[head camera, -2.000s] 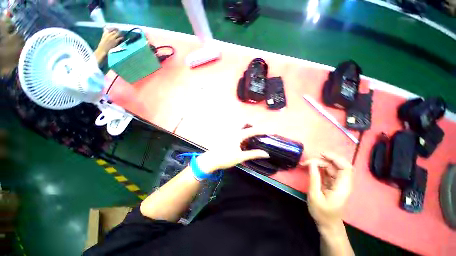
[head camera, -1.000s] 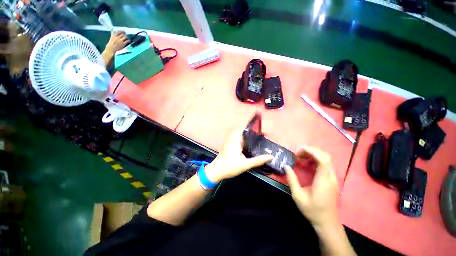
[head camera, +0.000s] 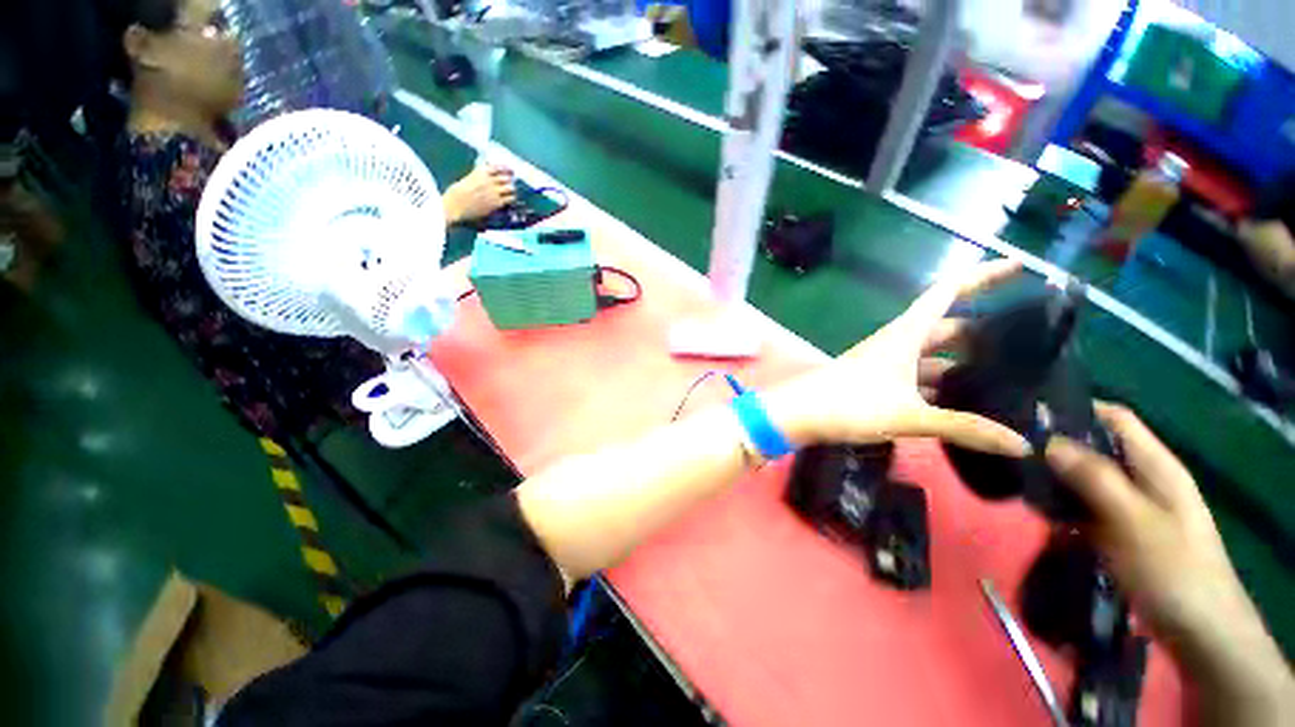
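Observation:
A blurred black device (head camera: 994, 372) is held up at the right, over the bench's far edge and in front of the green conveyor. My left hand (head camera: 888, 376), with a blue wrist strap (head camera: 760, 425), is around its left side, thumb in front and fingers spread wide. My right hand (head camera: 1157, 533) grips its lower right part. On the red mat (head camera: 739, 568) below lie another black device (head camera: 841, 480) with a small black cover (head camera: 899, 536) beside it, and more black parts (head camera: 1108, 675) partly hidden by my right hand.
A white fan (head camera: 324, 234) is clipped at the bench's left edge. A green box (head camera: 537, 281) with a black cable and a pale block (head camera: 714, 340) stand near a white post (head camera: 753, 156). A thin strip (head camera: 1020, 651) lies on the mat. A person (head camera: 178, 185) sits at the left.
My view has swung up and towards the conveyor. Both hands have moved from the bench's near edge out to its far side with a black device between them.

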